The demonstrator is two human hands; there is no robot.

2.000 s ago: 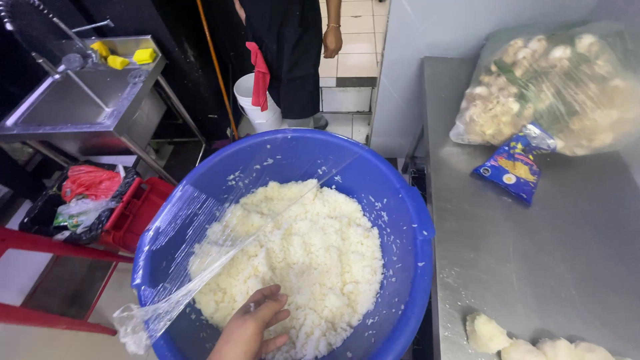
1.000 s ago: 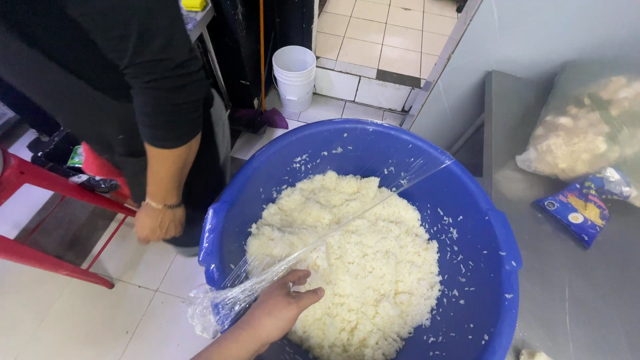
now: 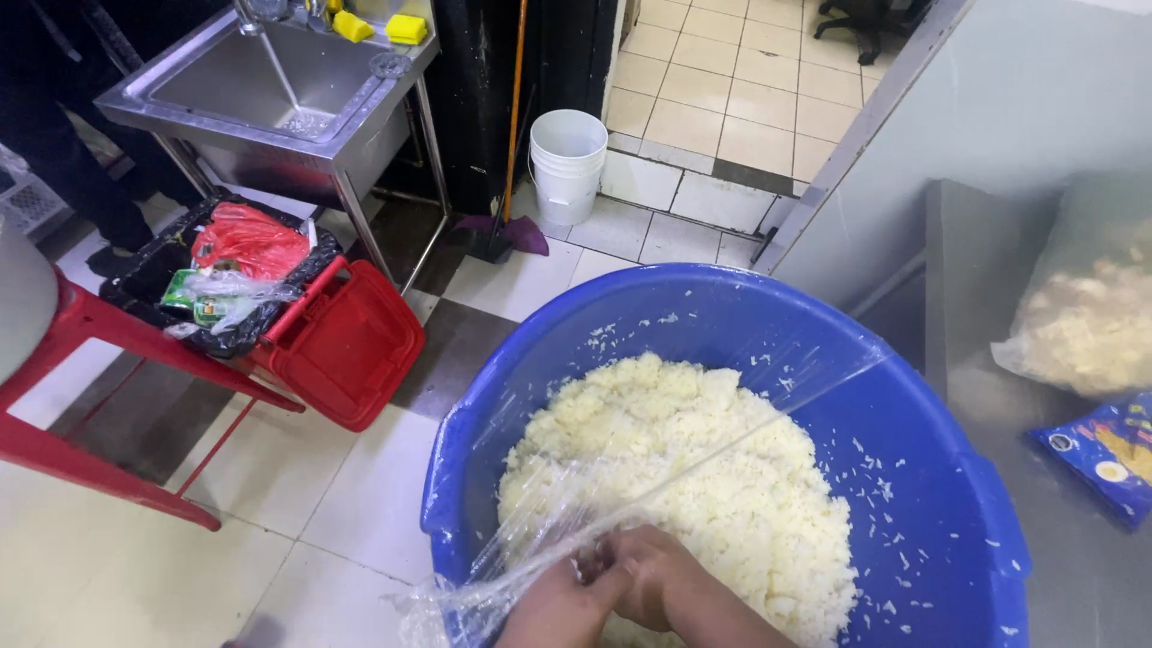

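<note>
A large blue plastic tub (image 3: 954, 504) holds a heap of cooked white rice (image 3: 774, 504), with loose grains on its walls. Clear plastic wrap (image 3: 531, 567) covers the left part of the tub, its gathered edge running from lower left to the far right rim. My left hand (image 3: 562, 598) and my right hand (image 3: 657, 576) meet over the rice, fingers curled together at that gathered edge. The fingertips are partly hidden, so whether either hand grips the wrap is unclear.
Left: red stool (image 3: 135, 463), lined bin (image 3: 243, 261) with red lid (image 3: 351, 346), steel sink (image 3: 270, 76) with running water and a person's legs (image 3: 72, 171). Ahead: white bucket (image 3: 569, 166). Right: steel table (image 3: 981, 378) with a filled clear bag (image 3: 1089, 315) and blue packet (image 3: 1102, 454).
A second hand of mine has come into view beside the one over the rice. The person near the tub's left side has moved away from it. The view has shifted.
</note>
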